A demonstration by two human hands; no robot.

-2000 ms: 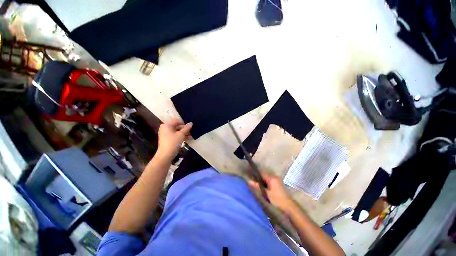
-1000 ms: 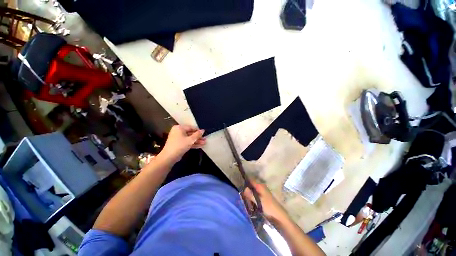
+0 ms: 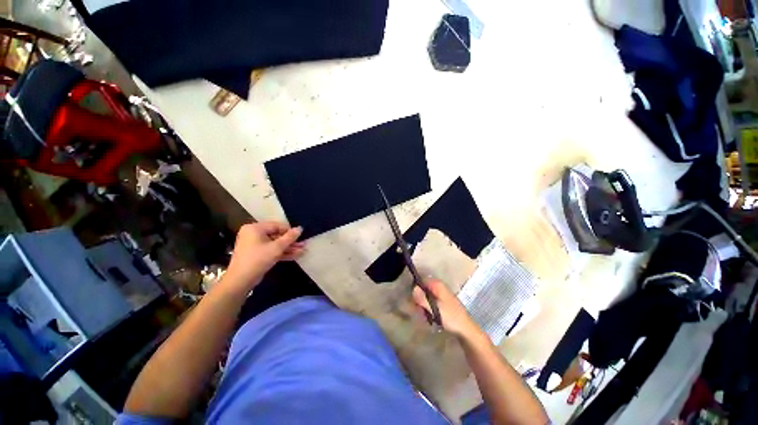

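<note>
A dark rectangular cloth piece [image 3: 353, 173] lies flat on the off-white table. My left hand [image 3: 264, 251] pinches its lower left corner between thumb and fingers. My right hand [image 3: 443, 309] holds the tailor's shears [image 3: 401, 243] by the handles. The blades point up and left, and their tip lies over the lower edge of the rectangle. Whether the blades are parted is hard to tell. A second dark piece with a curved cut-out [image 3: 455, 217] lies to the right, partly behind the shears.
A steam iron [image 3: 600, 211] stands at the right. A pale checked pad [image 3: 497, 290] lies near my right hand. A dark faceted weight [image 3: 450, 43] and a large dark panel [image 3: 249, 37] lie at the far side. A red stool [image 3: 91, 137] stands left of the table.
The view has shifted, so the table things appear further left and lower than a second ago. The shears' tip now overlaps the rectangle's lower edge more. Both hands keep their holds.
</note>
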